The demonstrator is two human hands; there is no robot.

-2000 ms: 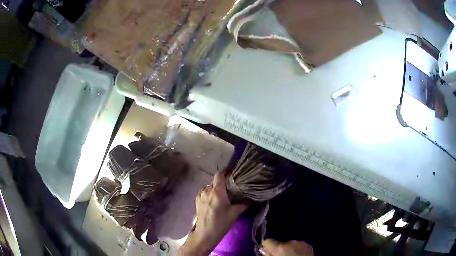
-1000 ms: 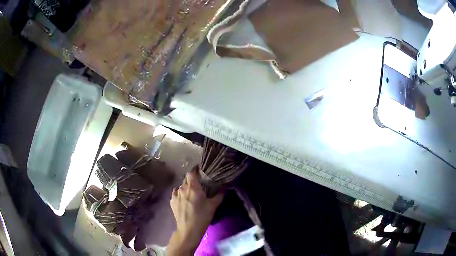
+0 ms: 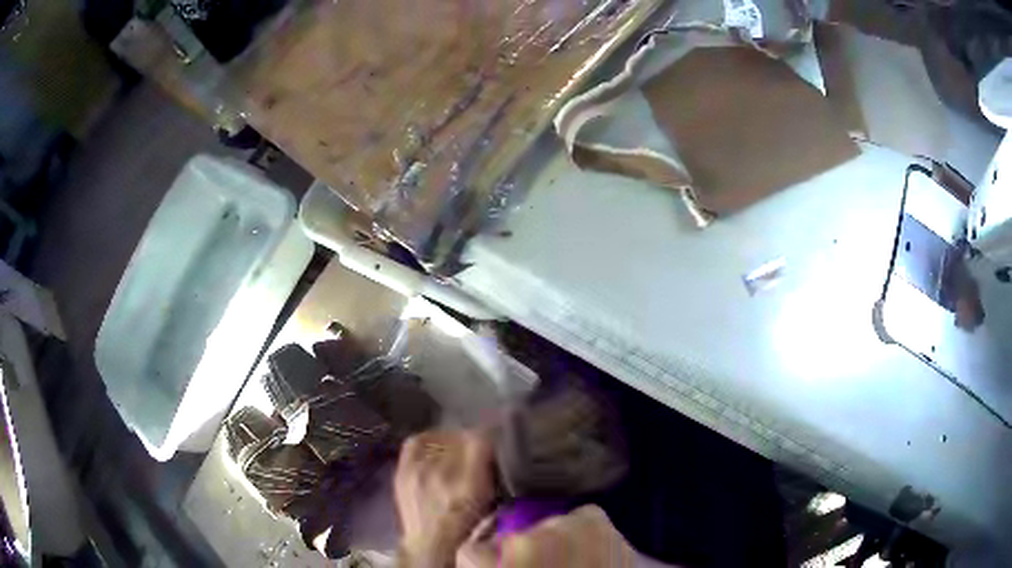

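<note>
A brown panel bundle (image 3: 564, 435), blurred by motion, is over my dark lap below the table edge. My left hand (image 3: 444, 488) is closed at its left side, with the fingertips hidden. My right hand (image 3: 555, 540) is low in the view, close beside my left hand and just below the bundle; blur hides what its fingers hold. A pale blurred label-like piece (image 3: 502, 364) shows above the bundle. The tie strip cannot be made out clearly.
Tied bundles (image 3: 322, 427) lie on a tan board (image 3: 239, 521) at lower left, beside a white tub (image 3: 183, 305). Plastic-wrapped board (image 3: 366, 100), brown panel (image 3: 749, 128), curled strip (image 3: 621, 161) and small label (image 3: 763, 275) are on the table. Sewing machine (image 3: 993, 205) is right.
My right hand has come back into view, beside my left hand. The white label hung below the bundle and a similar pale piece now shows above it. The camera view has shifted.
</note>
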